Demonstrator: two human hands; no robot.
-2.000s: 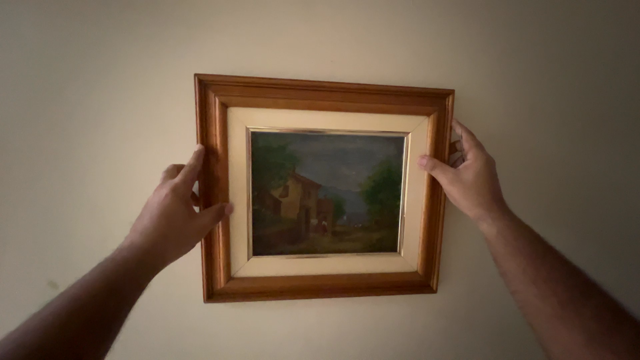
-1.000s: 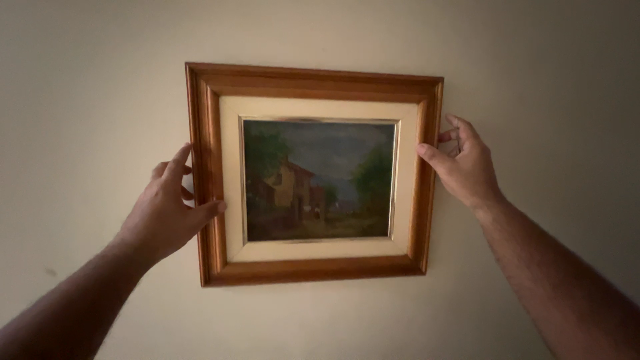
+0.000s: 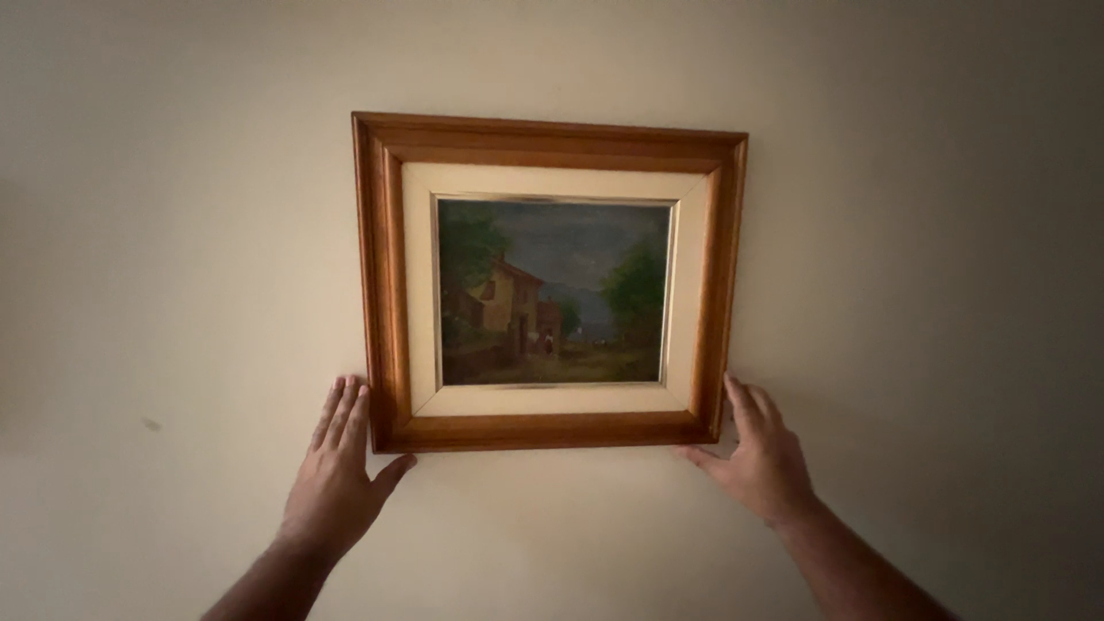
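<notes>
A wooden picture frame (image 3: 552, 433) with a cream inner mat hangs on the wall. Inside it is a dark landscape painting (image 3: 552, 293) of a house, trees and small figures. My left hand (image 3: 336, 474) is at the frame's lower left corner, its fingers along the side edge and its thumb just under the bottom edge. At the lower right corner is my right hand (image 3: 763, 457), fingers beside the side edge and thumb below the bottom edge. Neither hand wraps the frame; whether the fingertips press on it is hard to tell.
A plain pale wall (image 3: 552, 535) surrounds the frame, darker toward the right. A small dark mark (image 3: 152, 424) shows on the wall at the left.
Both hands have moved down from the middle of the frame's sides to its lower corners. The thumbs have left the front of the frame.
</notes>
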